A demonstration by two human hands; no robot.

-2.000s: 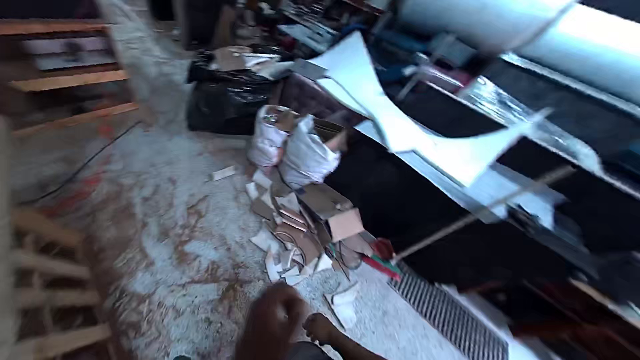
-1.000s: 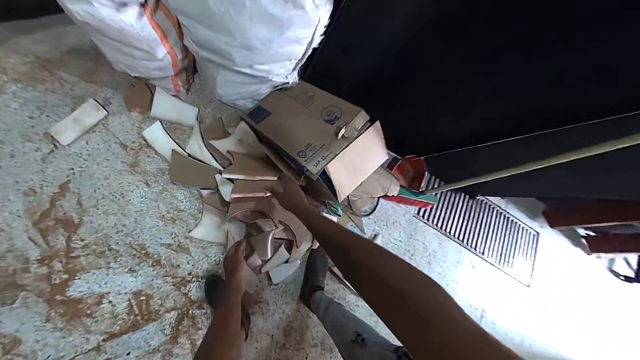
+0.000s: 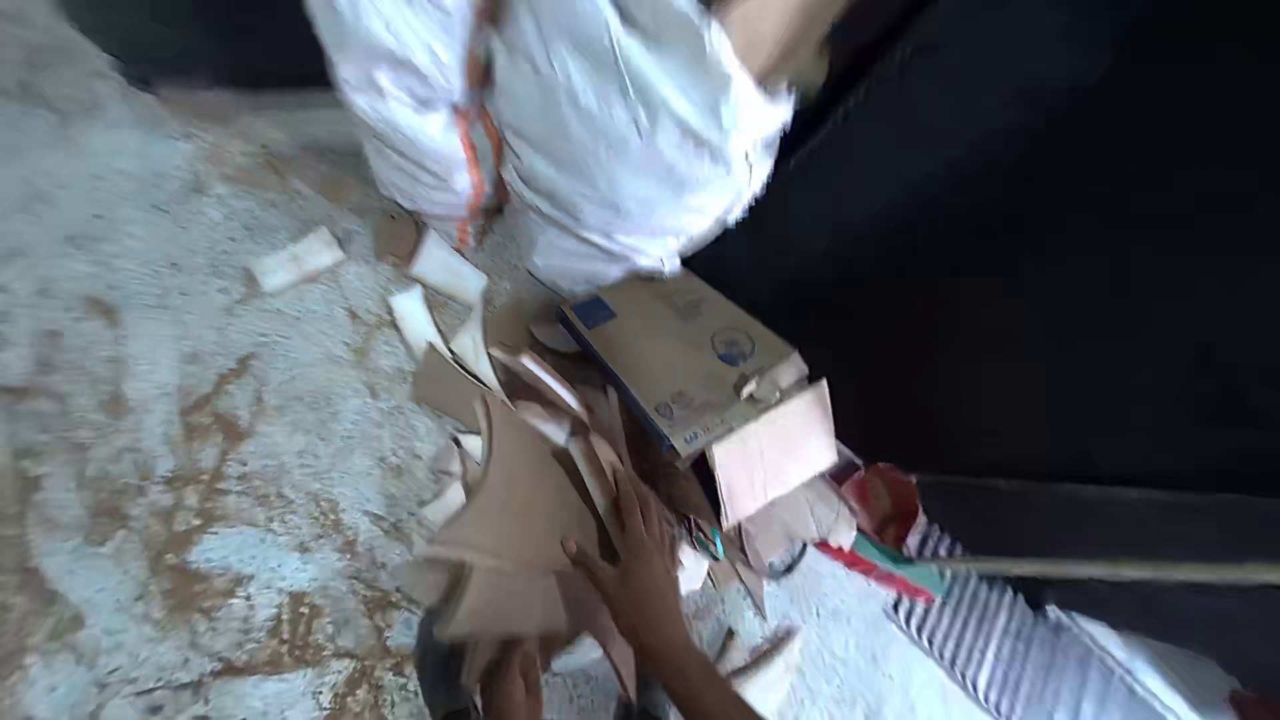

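Curved cardboard scraps [image 3: 520, 480] lie in a heap at the centre, blurred by motion. My right hand [image 3: 630, 570] presses its spread fingers against the right side of the heap, on brown pieces. My left hand [image 3: 512, 685] is low in the frame, under the near edge of a bunch of scraps; its fingers are mostly hidden. Directly right of the heap a printed cardboard box [image 3: 690, 350] lies on the floor with a flap folded out. Pale scraps [image 3: 447, 268] are scattered beyond the heap, one [image 3: 298, 260] apart from the others at the left.
Two white woven sacks [image 3: 620, 130] stand beyond the box, one with an orange stripe. A dark panel [image 3: 1040, 250] fills the right side. A red and green broom head [image 3: 890, 565] with a long pole [image 3: 1110, 570] lies by a ribbed metal grate [image 3: 1000, 640]. The floor [image 3: 150, 420] is stained.
A second ago both hands were in the heap, with the scraps lower; now a bunch of brown pieces is gathered up between them. Two seconds ago my hands were short of the heap.
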